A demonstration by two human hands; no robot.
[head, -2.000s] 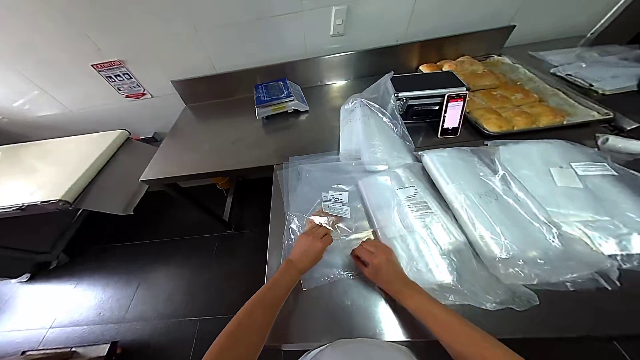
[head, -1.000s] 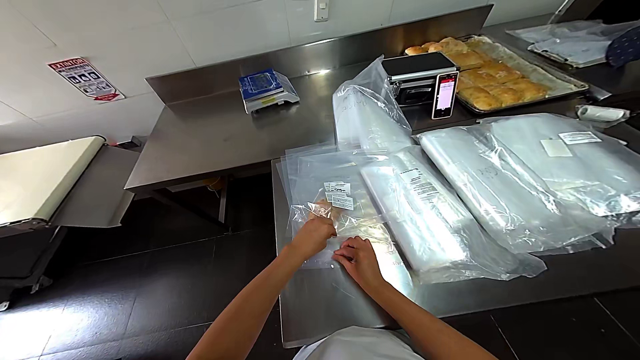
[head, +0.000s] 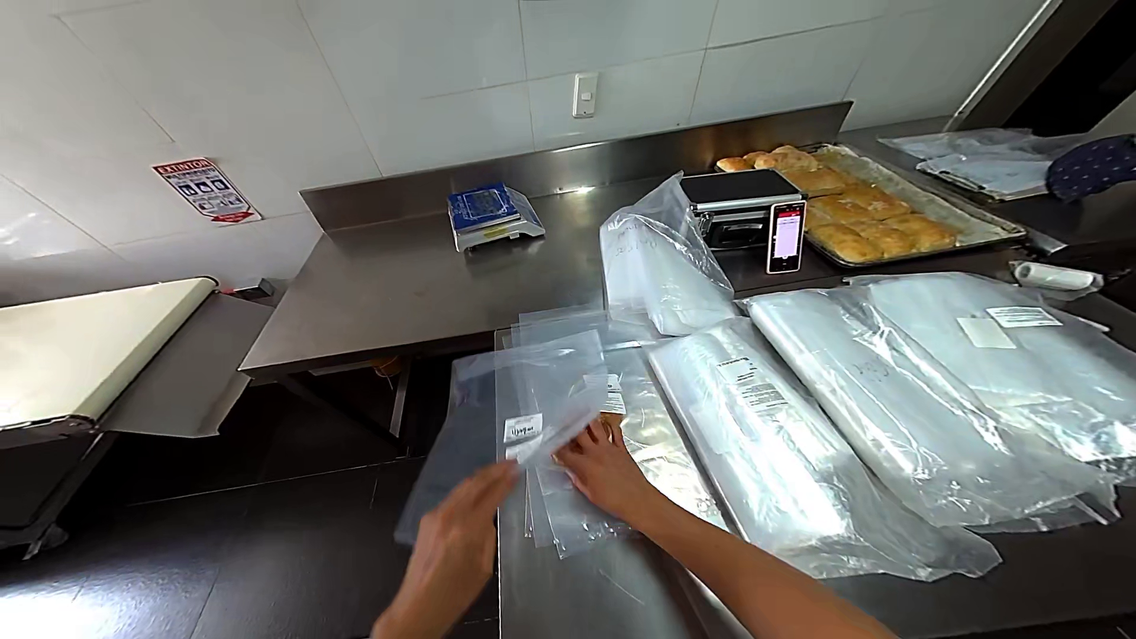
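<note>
My left hand point(head: 461, 532) is at the left edge of the steel table, its fingers at a clear plastic bag point(head: 550, 382) with a white label; motion blur hides whether they grip it. That bag is raised and tilted over the table's edge. To the right, my right hand point(head: 599, 461) rests on the stack of clear flat bags point(head: 572, 515), fingers bent against the plastic beside another label. Whether it pinches a bag cannot be told. Right of my hands lie large packs of clear bags point(head: 754, 444), and an upright bag of plastic point(head: 661, 266) stands behind.
A blue-topped scale point(head: 493, 217) is on the back table point(head: 408, 293). A phone point(head: 785, 238) leans against a black and silver device point(head: 741, 200). Behind it sits a tray of bread point(head: 879, 222). Another person's dark dotted sleeve point(head: 1096, 169) shows at far right. A cream belt point(head: 98, 346) is at left.
My left hand has moved left, away from the stack's middle. A labelled clear bag has swung up and left, and now overhangs the table's edge. My right hand stays on the stack.
</note>
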